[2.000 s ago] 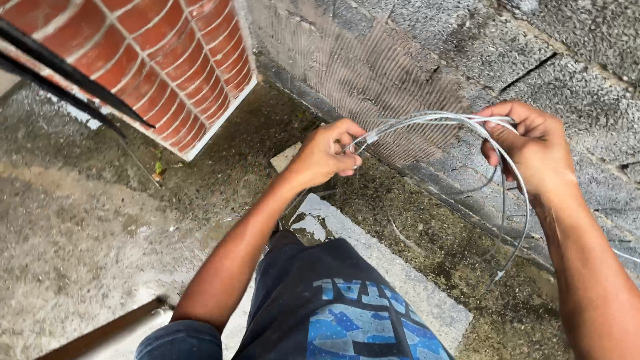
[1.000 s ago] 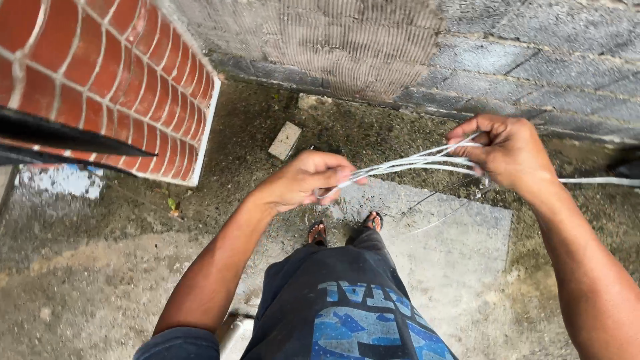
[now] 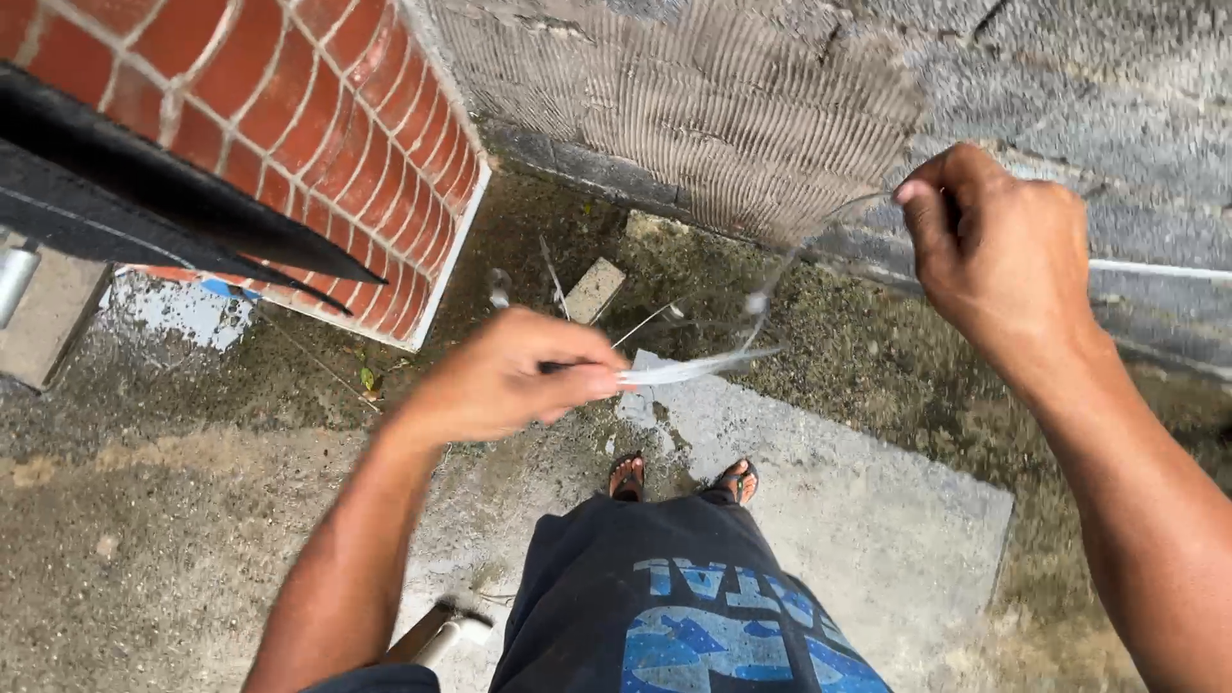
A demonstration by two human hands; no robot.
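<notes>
My left hand (image 3: pixel 515 375) is closed on a bundle of thin pale cable (image 3: pixel 683 370), whose ends fan out blurred to the right. My right hand (image 3: pixel 1001 236) pinches a single strand between thumb and fingertips, higher and farther right. That strand curves down from the right fingertips to the bundle at the left hand. A white line (image 3: pixel 1160 269) runs off from behind the right wrist to the right edge of the view. Whether it joins the held strand is hidden by the hand.
A red brick-faced wall (image 3: pixel 318 125) with a white edge stands at upper left, dark flat blades in front of it. Behind is a grey block wall (image 3: pixel 1078 106) with combed mortar (image 3: pixel 693 106). A small block (image 3: pixel 595 289) and a grey slab (image 3: pixel 866 510) lie on the ground.
The loops that both hands held between them have come apart; the bundle is now at my left hand and one strand reaches my right. My hands have moved farther apart.
</notes>
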